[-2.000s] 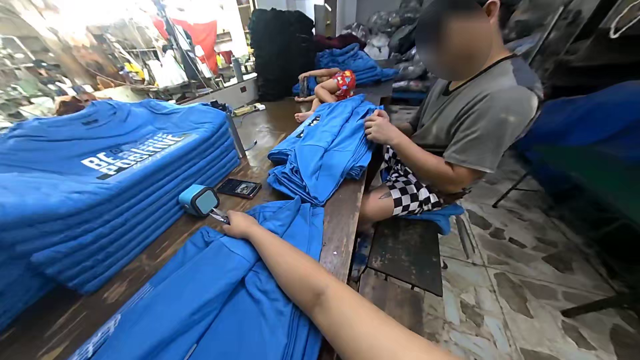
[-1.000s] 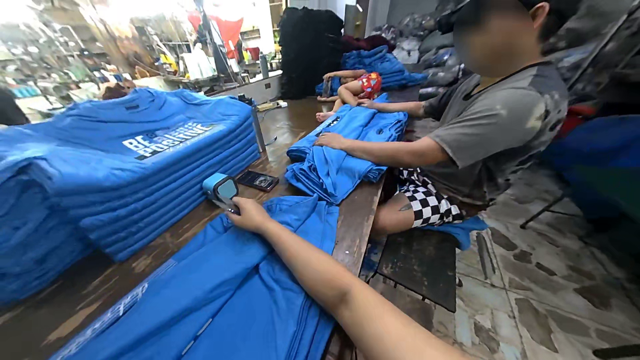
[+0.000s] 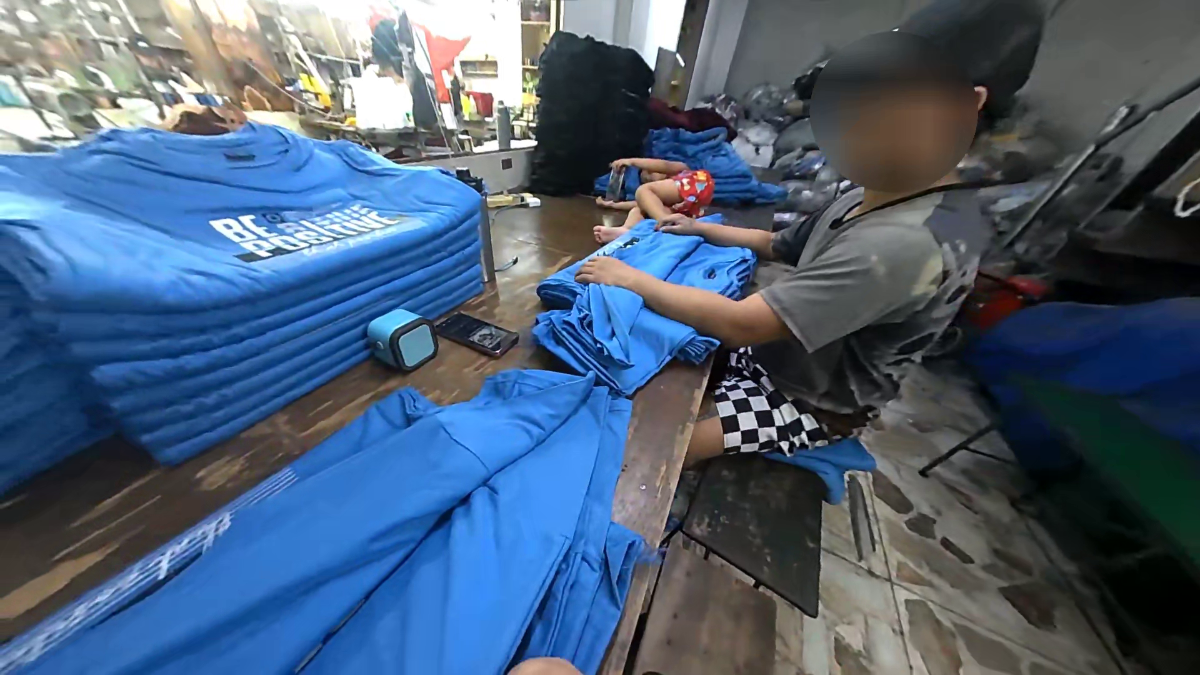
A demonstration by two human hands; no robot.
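Blue garments [image 3: 450,497] lie loosely spread along the near part of the wooden table, with a pale printed strip at the lower left. Neither of my hands can be made out. A small rounded bit of skin shows at the bottom edge, over the cloth; whether it is a hand or a knee I cannot tell. Beyond the garments stand a light-blue cube speaker [image 3: 403,339] and a smartphone [image 3: 476,334] lying flat. A tall stack of folded blue printed T-shirts [image 3: 281,253] fills the left. Farther along, a co-worker's hands [image 3: 609,273] rest on folded blue shirts [image 3: 647,272].
The co-worker [image 3: 844,281] sits at the right on a dark bench [image 3: 755,525]. The wooden table's edge [image 3: 661,450] runs between us. A small person in red patterned shorts [image 3: 694,190] lies on the far table, near more blue cloth and a black heap [image 3: 591,112].
My forearm, which reached from the lower right to beside the speaker, has left the view. The co-worker's hands have moved apart over the folded shirts since the oldest frame.
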